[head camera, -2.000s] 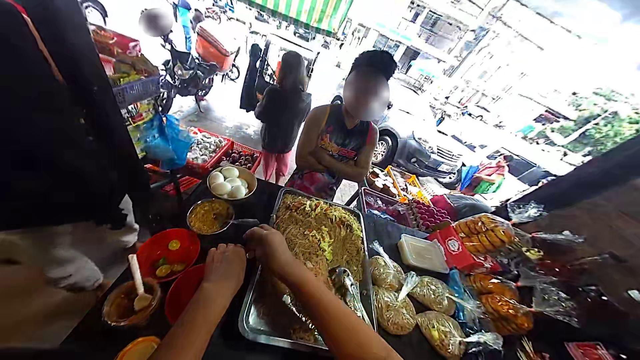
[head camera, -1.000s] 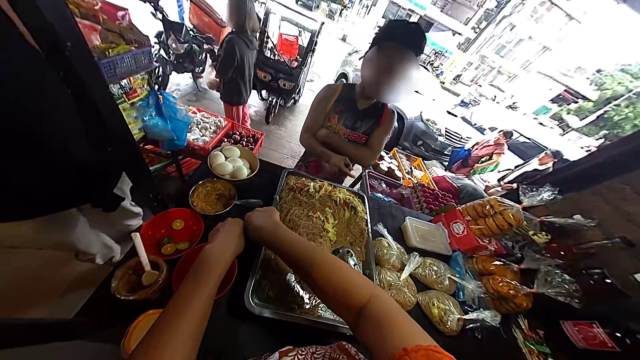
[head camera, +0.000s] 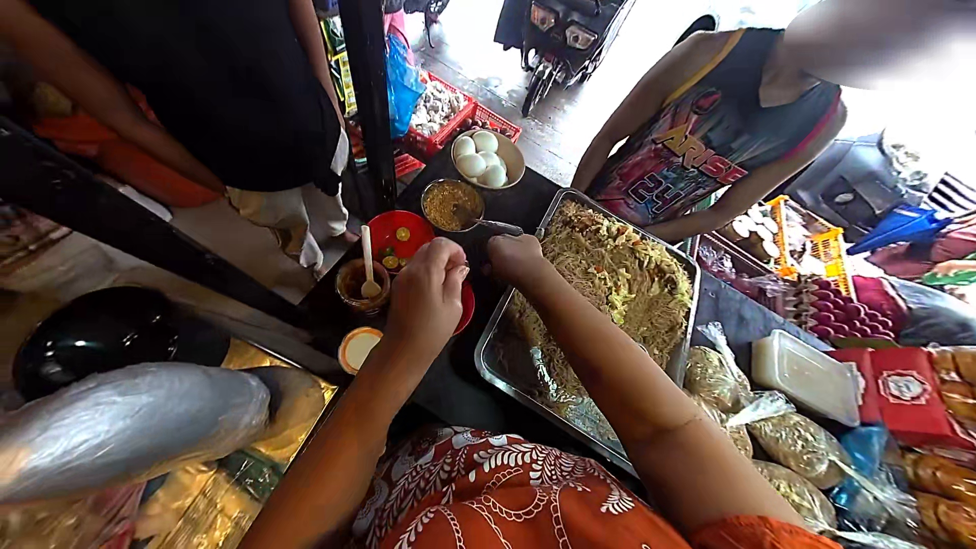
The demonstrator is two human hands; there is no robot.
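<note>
My left hand point(head camera: 436, 284) is raised over a red bowl, fingers curled, with thumb and fingertips close together; whether it pinches anything is too small to tell. Just right of it, my right hand point(head camera: 515, 258) is closed beside the upper left rim of a metal tray of noodles point(head camera: 610, 282); its fingertips are hidden. Behind the hands stands a bowl of brown crumbly topping point(head camera: 452, 204), its spoon handle point(head camera: 499, 227) reaching toward my right hand. A red plate with halved calamansi point(head camera: 396, 235) and a jar of dark sauce with a wooden spoon point(head camera: 363, 286) lie to the left.
A bowl of peeled eggs point(head camera: 488, 158) stands at the back corner. Bagged noodles point(head camera: 801, 442), a white plastic container point(head camera: 807, 375) and red boxes point(head camera: 900, 389) are at the right. One person point(head camera: 709, 137) leans behind the tray; another point(head camera: 191, 91) stands at the left beside a black post point(head camera: 370, 107).
The view has shifted strongly down and to the left. My left hand was lower and knuckles up; its fingers now point upward, curled together. The person behind the tray appears closer.
</note>
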